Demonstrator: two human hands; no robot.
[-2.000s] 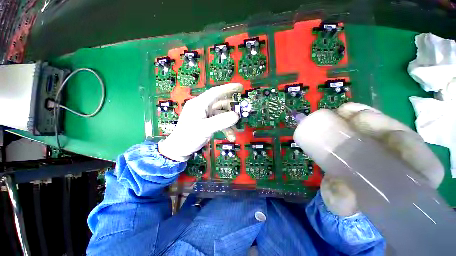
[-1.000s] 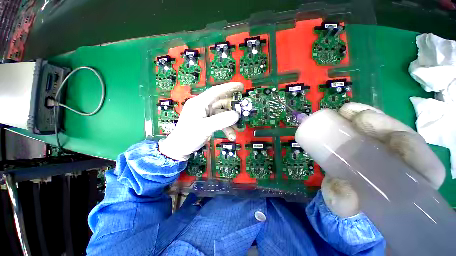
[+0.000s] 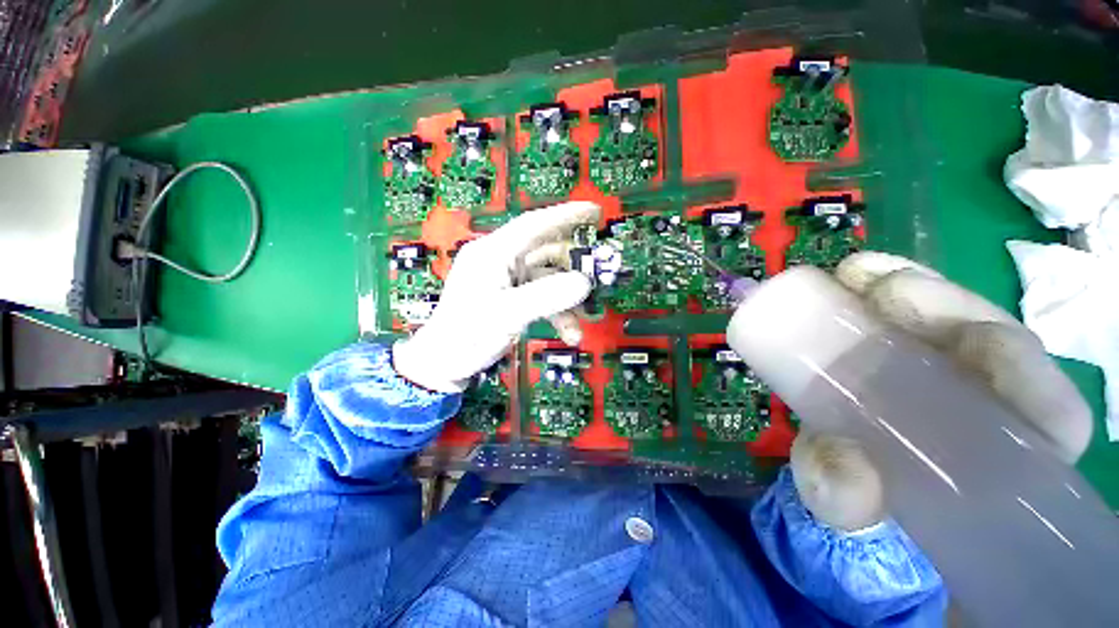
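Note:
My left hand [image 3: 497,298], in a white glove, holds a green circuit board [image 3: 650,264] by its connector end, above the tray. My right hand [image 3: 969,331], in a white glove with stained fingertips, is closed around a large translucent dispensing bottle [image 3: 914,429], whose rear end runs out of the picture at lower right. A thin needle with a purple hub [image 3: 738,287] points left from the bottle onto the held board's face. Whether the needle tip touches the board cannot be told. Any fluid is too small to see.
A clear blister tray [image 3: 718,190] with red backing holds rows of green boards [image 3: 809,117] under my hands. A pale instrument box [image 3: 49,233] with a looped grey cable [image 3: 255,221] stands left on the green mat [image 3: 264,331]. Crumpled white wipes [image 3: 1068,160] lie right.
The needle has shifted slightly across the held board, its tip now further left and up than before. My left hand and the board have barely moved.

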